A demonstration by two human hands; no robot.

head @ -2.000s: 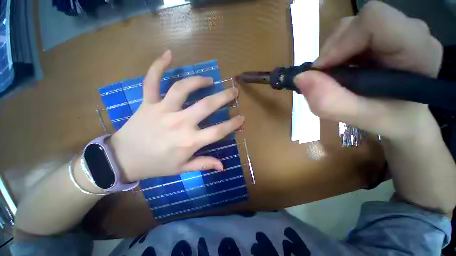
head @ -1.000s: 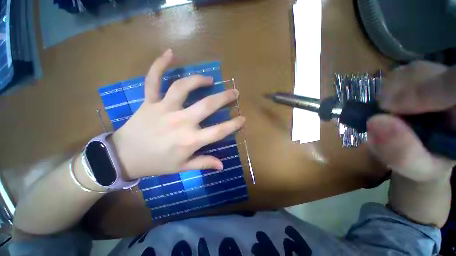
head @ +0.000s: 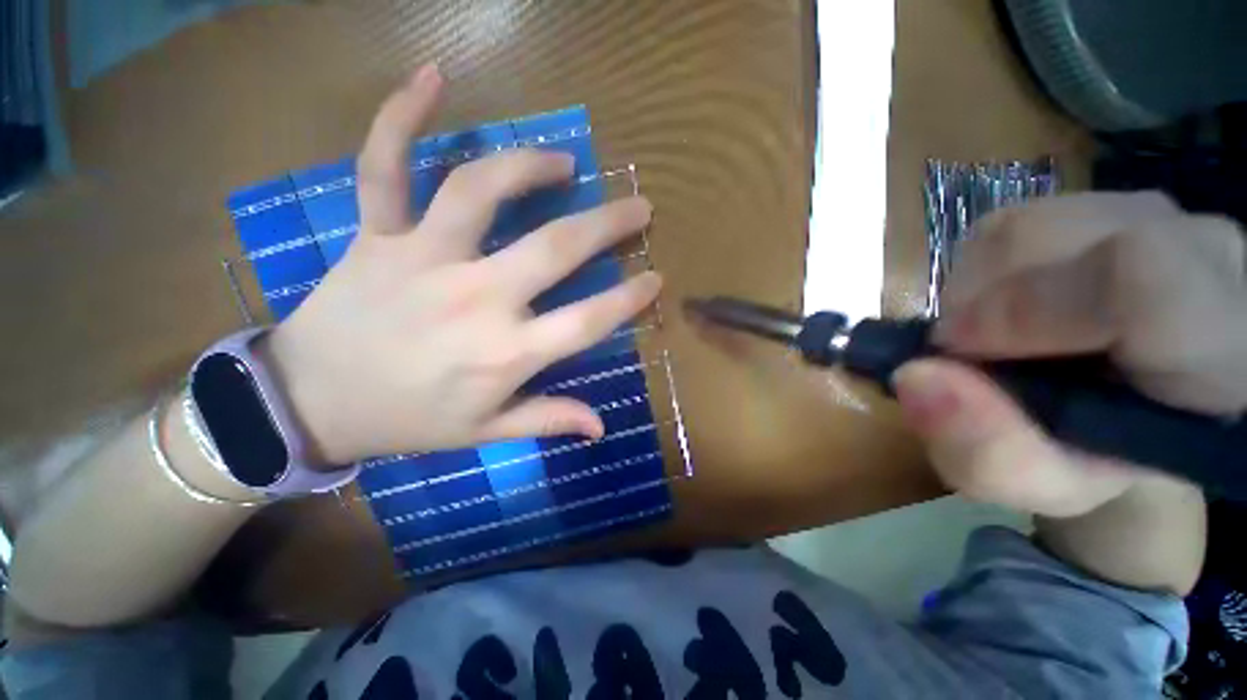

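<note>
A blue solar panel (head: 547,479) with pale lines lies tilted on the brown tabletop. My left hand (head: 451,315) lies flat over its middle with fingers spread, pressing on the panel. Thin bus ribbon (head: 678,417) runs along the panel's right edge; fingertips are at its upper part. Another thin ribbon shows at the left edge. My right hand (head: 1080,342) grips the soldering iron (head: 889,353) by its black handle. The tip points left, a little right of the panel's right edge. Whether it touches anything is not clear.
White strips (head: 851,164) lie right of the panel. A bundle of short silver ribbon pieces (head: 985,198) lies beyond them, partly behind my right hand. A grey round body (head: 1094,62) stands at top right. A grey mat (head: 137,34) is at top left. The glossy tabletop (head: 725,110) curves along its front edge.
The soldering iron first drew back right from the ribbon's upper end, then came back left, lower along the panel's right edge. My left hand keeps its pose on the panel. The whole view shifted slightly.
</note>
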